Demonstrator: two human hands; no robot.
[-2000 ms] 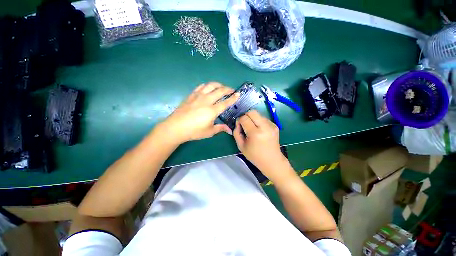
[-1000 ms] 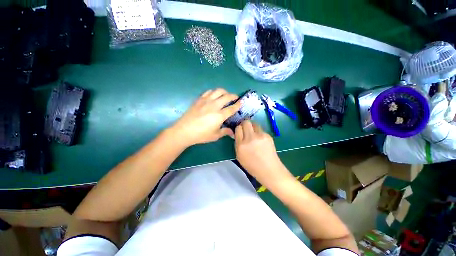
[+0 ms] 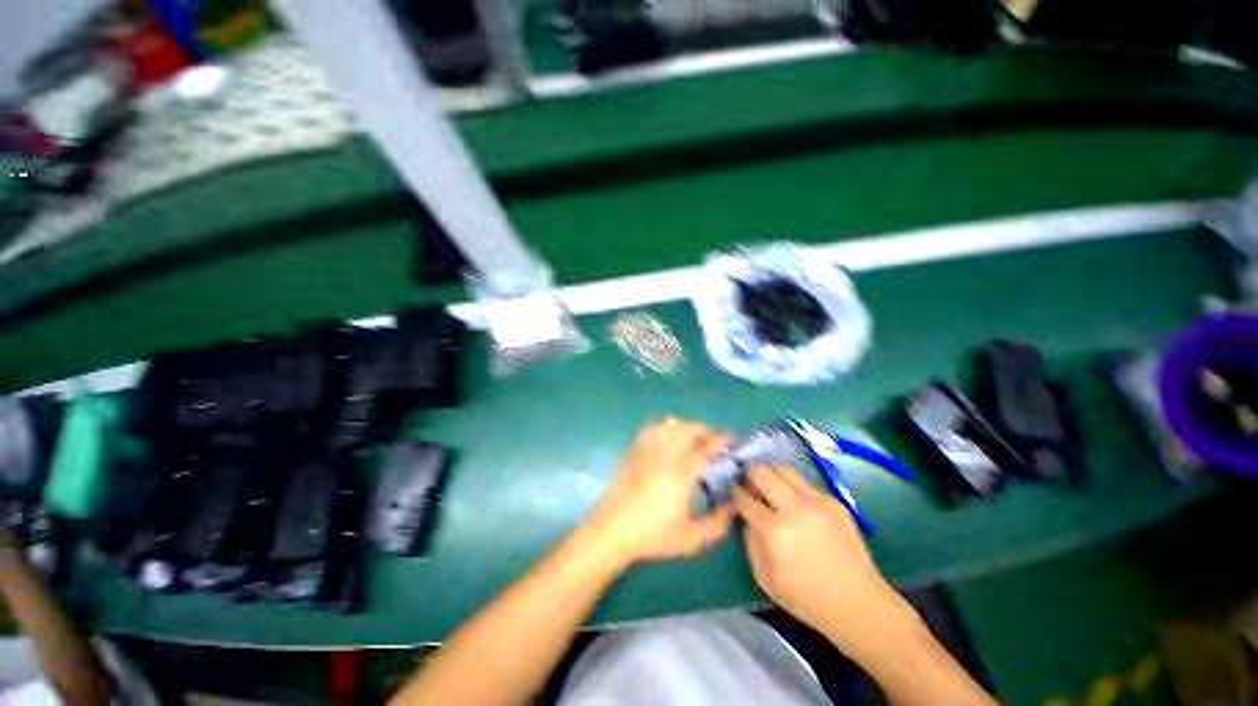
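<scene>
A ribbed plastic housing, grey under glare and blurred, lies on the green bench between my hands. My left hand holds its left side, with fingers on top and thumb at the near edge. My right hand has its bent fingers pressed at the housing's near right edge; any small part in them is hidden. Blue-handled cutters lie just right of the housing, jaws beside it.
Stacked black housings and a single housing are at left. Behind are a zip bag, small metal parts and an open bag. Black boxy pieces and a purple basket are right. A person's arm is at far left.
The view has lifted and swung left, bringing in the grey post, the bench's far side and another person's arm. Both hands stay at the housing.
</scene>
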